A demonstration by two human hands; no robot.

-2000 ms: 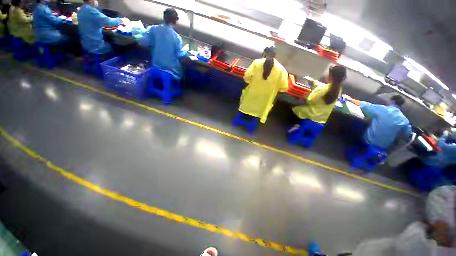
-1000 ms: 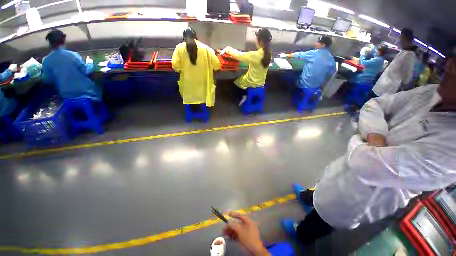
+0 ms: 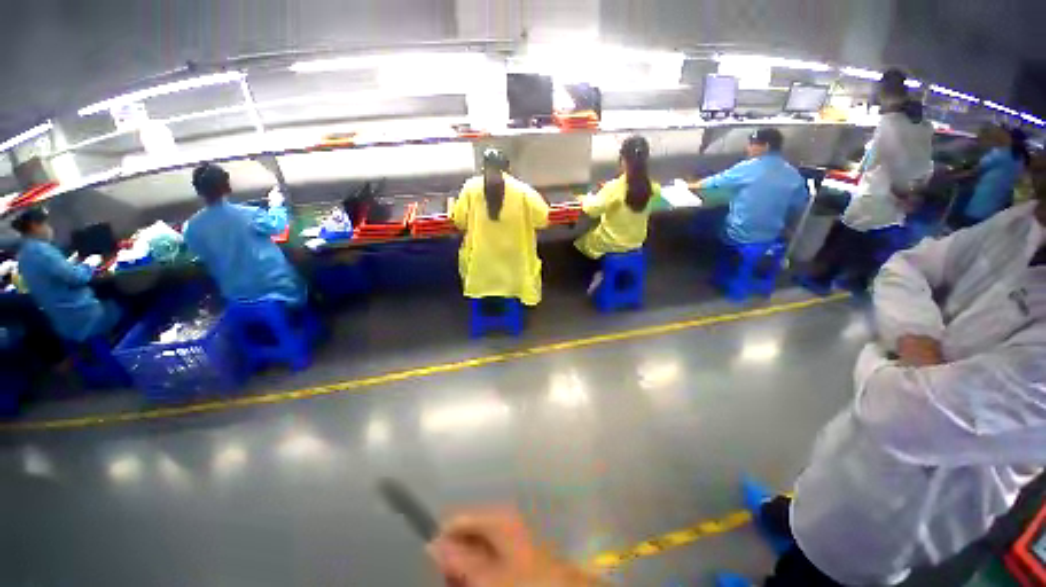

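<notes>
My right hand [image 3: 488, 548] is at the bottom, a little left of the middle, blurred and partly cut off by the lower edge. Its fingers hold a thin dark stick [image 3: 408, 508], tweezers or a pen, which points up and to the left above the grey floor. The blur hides which it is. My left hand is not in view.
A person in a white coat [image 3: 929, 401] stands close on the right with arms folded. Part of a red tray [image 3: 1032, 545] shows at the right edge. Across the yellow floor line [image 3: 459, 365], workers in blue and yellow coats sit on blue stools [image 3: 621, 281] at a long bench.
The view has levelled and swung right, then slightly back left. My right hand, barely visible at first, came into view with the dark stick and now sits further left and is more blurred.
</notes>
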